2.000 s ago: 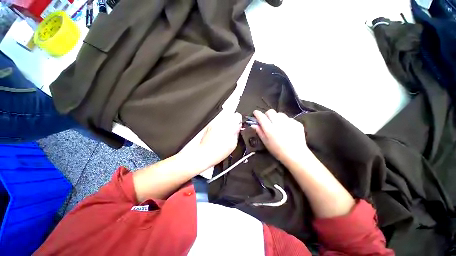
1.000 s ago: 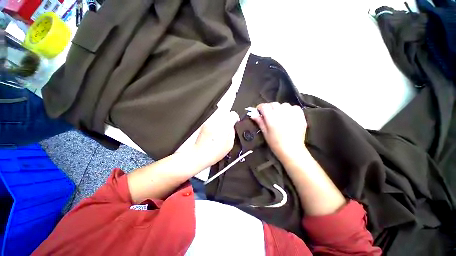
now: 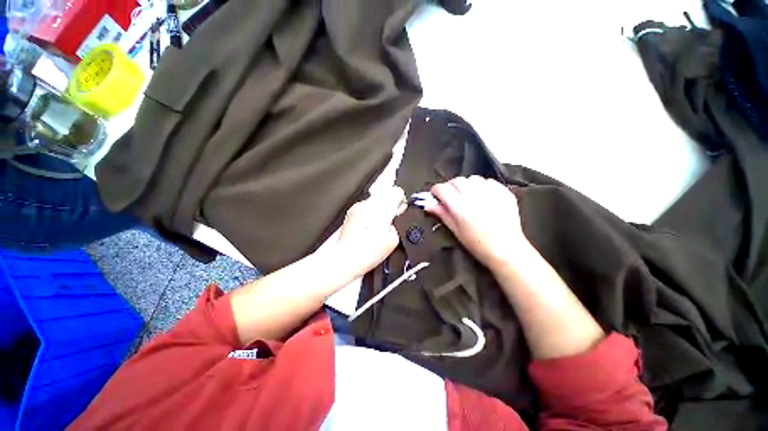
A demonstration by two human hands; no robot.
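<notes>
Dark brown trousers (image 3: 573,252) lie in front of me, over the table edge and my lap. My left hand (image 3: 372,229) pinches the trousers' waistband beside the dark round button (image 3: 414,235). My right hand (image 3: 478,215) is closed around a small silvery tool (image 3: 425,200), mostly hidden by the fingers; its tip is at the waistband just above the button, close to my left fingertips. An off-white drawstring shows as a straight piece (image 3: 389,289) below my left hand and a curved end (image 3: 472,338) lower right.
Other brown trousers (image 3: 295,126) lie on the white table (image 3: 539,76) at left. A yellow tape roll (image 3: 107,80), red box (image 3: 80,25), black markers and a glass mug (image 3: 63,126) are upper left. Blue denim is at the left edge above a blue crate (image 3: 80,324). Navy cloth is upper right.
The view has shifted slightly, showing more of the upper left items. A blurred glass object at left now shows clearly as a mug. Both hands stay at the waistband; the tool tip has shifted slightly.
</notes>
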